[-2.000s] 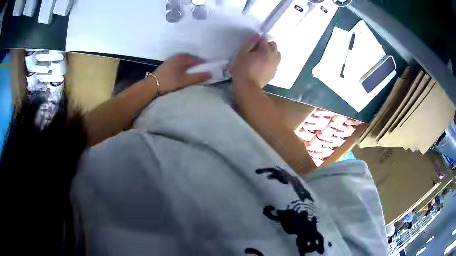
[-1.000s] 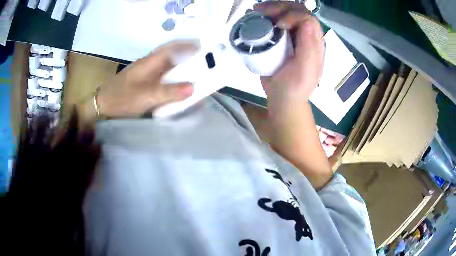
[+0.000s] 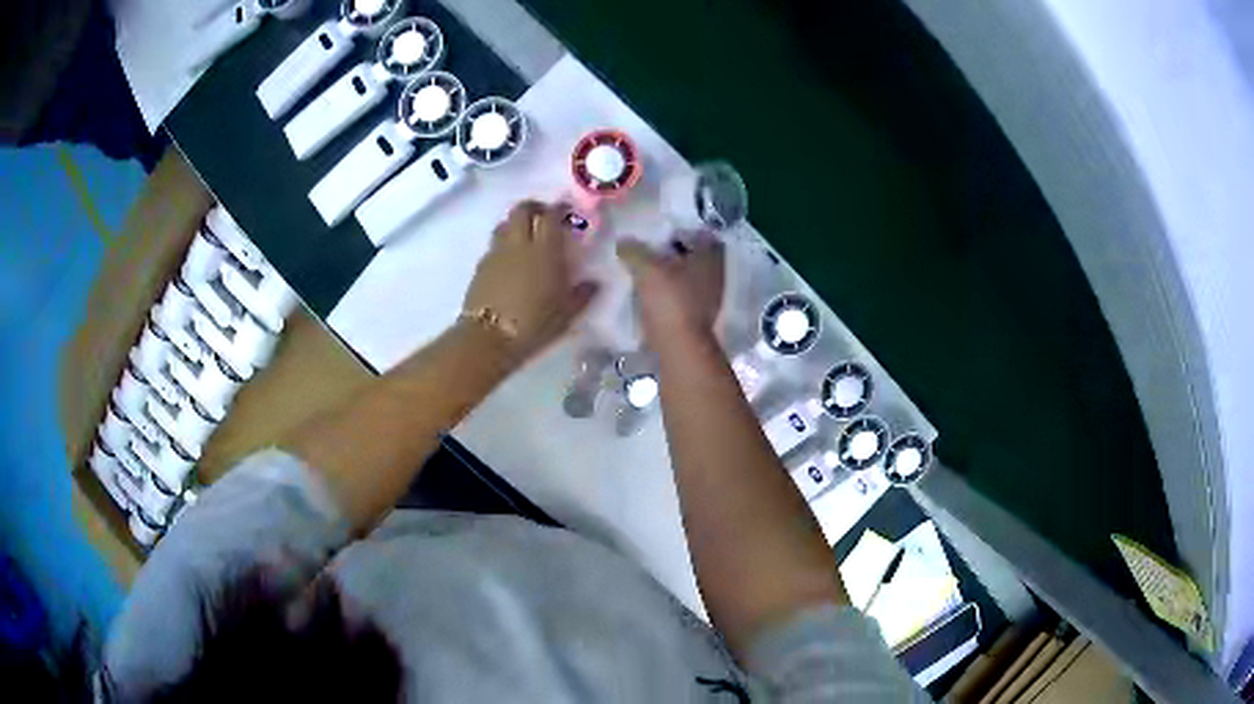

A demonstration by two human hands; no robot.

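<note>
A pink fan (image 3: 605,162) lies on the white sheet (image 3: 530,433), its ringed head facing up. My left hand (image 3: 530,279), with a bracelet at the wrist, is on its handle just below the dark oval. My right hand (image 3: 677,286) is on the handle of another fan (image 3: 719,195) with a blurred grey ringed head; the fingers are blurred and partly cover the handle. Coin-sized caps (image 3: 640,392) lie on the sheet below my hands, some bright, some greyish.
Several white fans (image 3: 399,193) lie in a row at upper left, and more (image 3: 789,323) lie at right. A carton of white fans (image 3: 248,420) is at lower left. Papers (image 3: 908,585) with a pen and phone are at lower right. A green belt (image 3: 949,303) curves along the far side.
The white fan held up between both hands is no longer there. My hands have moved forward over the sheet onto two separate fans. The view has turned and shows more of the bench.
</note>
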